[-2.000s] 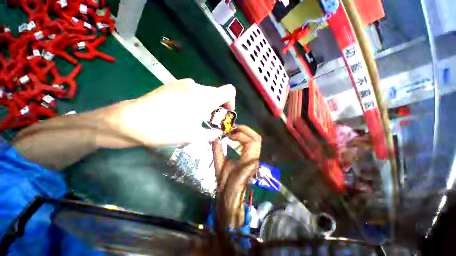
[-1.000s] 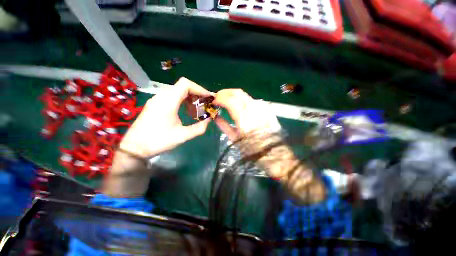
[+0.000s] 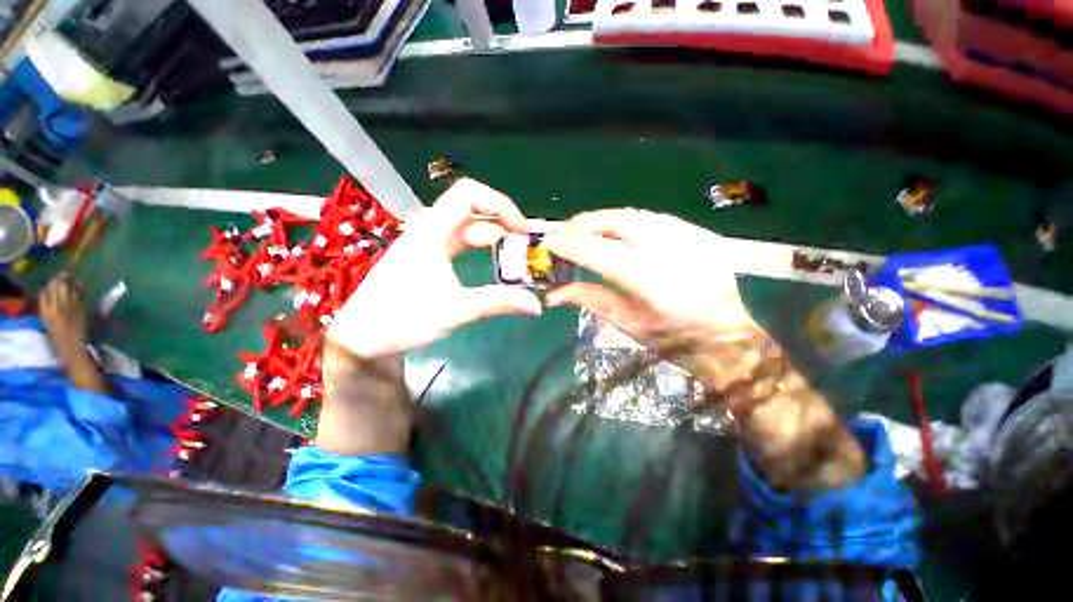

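A small dark rounded-square watch case (image 3: 519,260), with white and gold-orange parts inside, is held up above the green tabletop in the middle of the view. My left hand (image 3: 418,280) grips its left side between thumb and fingers. My right hand (image 3: 659,276) grips its right side with fingertips and thumb, covering that edge. A heap of red spring clamps (image 3: 335,253) lies left of my left hand. Shiny clear plastic film (image 3: 635,376) lies flat below my right hand.
Small dark-and-gold units (image 3: 735,193) are spaced along the green belt. A blue tray (image 3: 955,294) with thin sticks stands right, beside a small metallic-topped bottle (image 3: 873,308). A white perforated tray (image 3: 741,26) is beyond the belt. Another person's hand (image 3: 61,315) is at far left.
The view has swung so the belt runs across the picture. Both hands still hold the case, now with its open face and white part showing more squarely. The blue tray is clearer.
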